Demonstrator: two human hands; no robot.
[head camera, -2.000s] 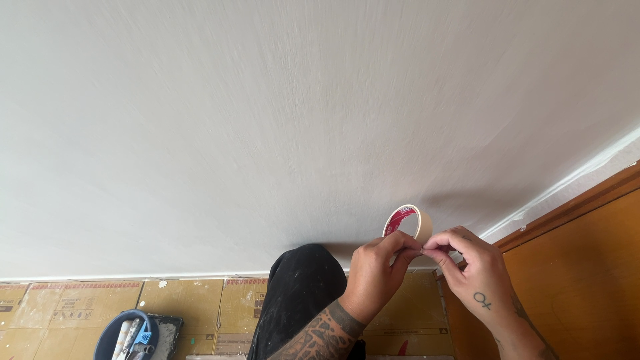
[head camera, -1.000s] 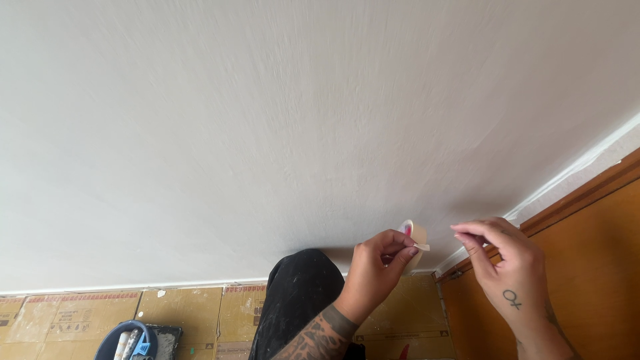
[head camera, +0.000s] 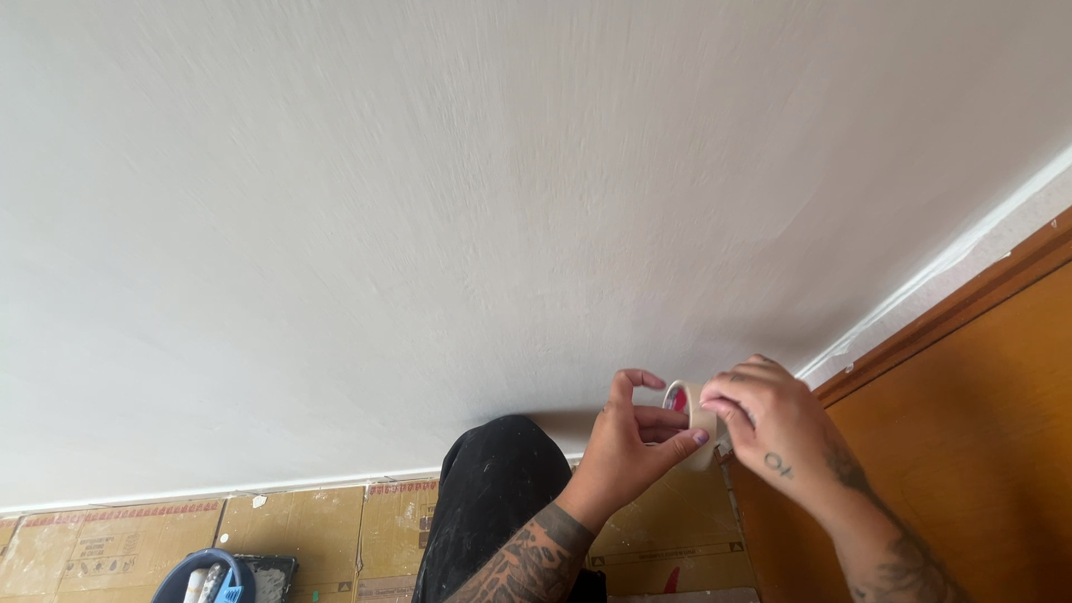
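Note:
A roll of masking tape (head camera: 702, 419) with a red-printed core is gripped in my left hand (head camera: 632, 440), fingers inside the ring and thumb on its outer face. My right hand (head camera: 766, 414) is at the roll's right side, thumb and index finger pinched together against the tape; what exactly lies between the fingertips is hidden. Both hands are low in front of the pale painted wall (head camera: 469, 251), above my knee in dark trousers (head camera: 502, 494).
Cardboard sheets (head camera: 293, 536) cover the floor along the wall's foot. A blue bucket (head camera: 172, 578) holding painting tools stands beside a dark paint tray (head camera: 272, 578) at lower left. At right are a wooden frame (head camera: 946, 314) and an orange-brown wooden panel (head camera: 946, 419).
My right hand, apart from the tape one second ago, is back against the roll. My left hand has shifted from a fingertip pinch to a hold with fingers through the ring.

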